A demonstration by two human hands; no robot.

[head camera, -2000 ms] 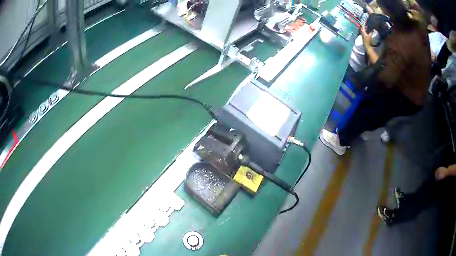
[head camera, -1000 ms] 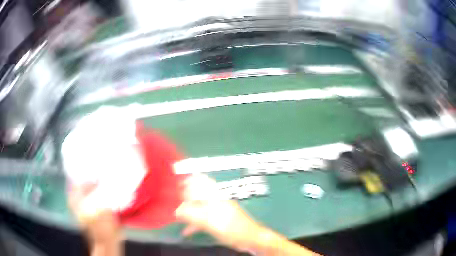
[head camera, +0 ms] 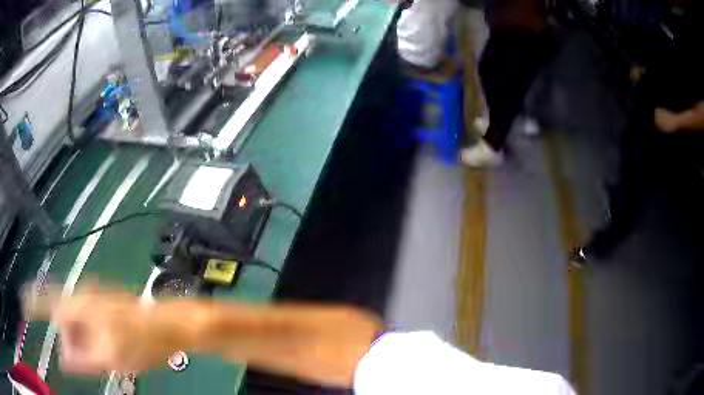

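My right hand (head camera: pixel 96 328) is blurred at the left, with my bare forearm and white sleeve reaching across the picture from the lower right. It is above the bench, and whether its fingers hold anything cannot be told. My left hand is out of the picture. A red and white cap (head camera: pixel 29 379) is cut off at the bottom left corner, below my right hand. A round disc (head camera: pixel 177 360) lies on the green bench just below my forearm. The bench strip with the notched parts is mostly hidden by my hand and arm.
The soldering station (head camera: pixel 224 193) with its orange light stands beyond my forearm. The iron stand (head camera: pixel 181 247) and yellow sponge (head camera: pixel 221 270) are in front of it. Metal frames stand farther along the bench (head camera: pixel 332 92). People and a blue stool (head camera: pixel 440 116) are at the right.
The view has swung back right from the cap, which both hands were touching. The cap now shows only at the corner, my left hand has left view, and my right arm stretches across.
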